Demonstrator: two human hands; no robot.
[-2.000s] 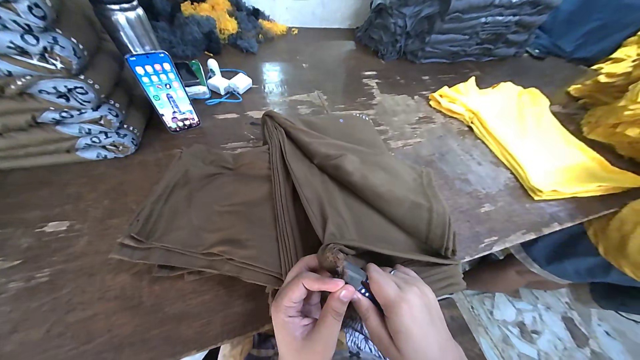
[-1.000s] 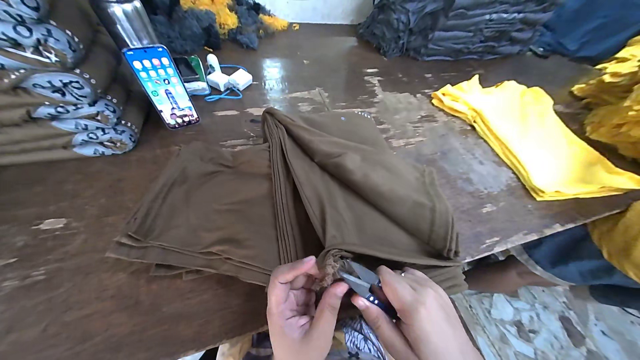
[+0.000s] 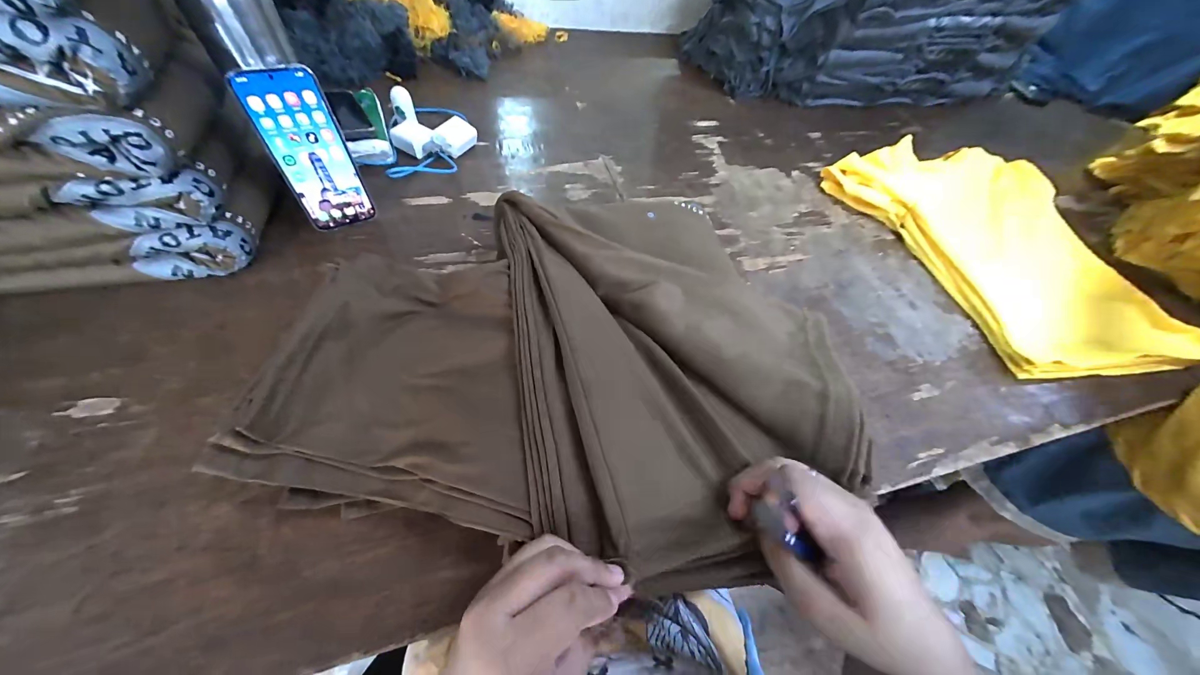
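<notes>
Layers of brown fabric [image 3: 656, 375] lie spread and partly folded over the table's near edge. At its lower edge, my left hand [image 3: 553, 600] pinches the cloth between thumb and fingers. To the right, my right hand [image 3: 825, 544] holds small thread snips [image 3: 787, 530], their dark blue part showing in the palm, and its fingertips rest against the brown fabric. The snips are blurred, so whether their blades are apart cannot be told.
Bundles of brown fabric with printed patches [image 3: 141, 206] stand at left beside a lit smartphone [image 3: 305, 150], a metal bottle [image 3: 239, 33] and a white charger [image 3: 436, 139]. Yellow cloth [image 3: 1012, 253] lies right; dark folded fabric [image 3: 881, 52] sits behind. A person's dark clothing [image 3: 1059, 487] shows at lower right.
My hands have moved apart; earlier they were together at a bunched fabric edge with the snips. That edge now lies flatter, and the right hand with the snips is over the cloth.
</notes>
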